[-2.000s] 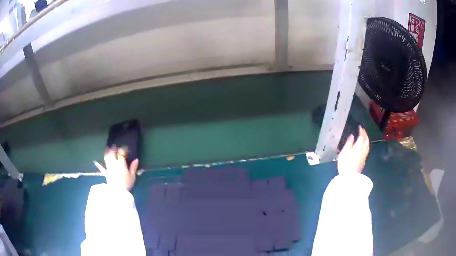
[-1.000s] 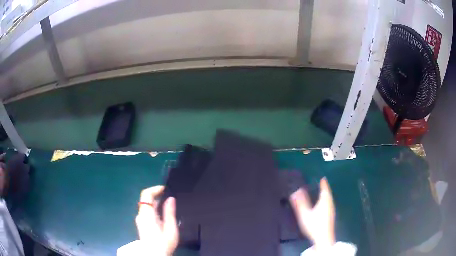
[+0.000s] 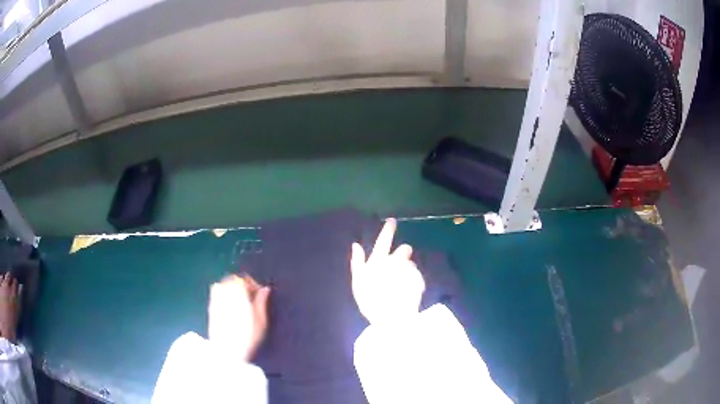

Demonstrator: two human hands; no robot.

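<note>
A dark box blank (image 3: 308, 292) lies in front of me on the worktop, over other dark card whose edge shows at the right. My left hand (image 3: 237, 312) has its fingers and thumb curled at the blank's left edge and looks closed on it. My right hand (image 3: 387, 276) is over the blank's right side with fingers apart. Whether its palm presses on the card is hidden. A folded tray (image 3: 136, 194) is on the green belt at the left. Another folded tray (image 3: 467, 170) is on the belt at the right, partly behind the post.
A white post (image 3: 537, 118) stands at the bench's back edge on the right. Behind it are a black fan (image 3: 626, 88) and a red box (image 3: 631, 177). The conveyor belt (image 3: 300, 173) runs beyond the chipped worktop edge. Another person's hand (image 3: 9, 304) shows at far left.
My hands have come back from the belt to the blank. The blank, tilted and blurred a second ago, now lies flatter. Both trays on the belt have shifted left in view.
</note>
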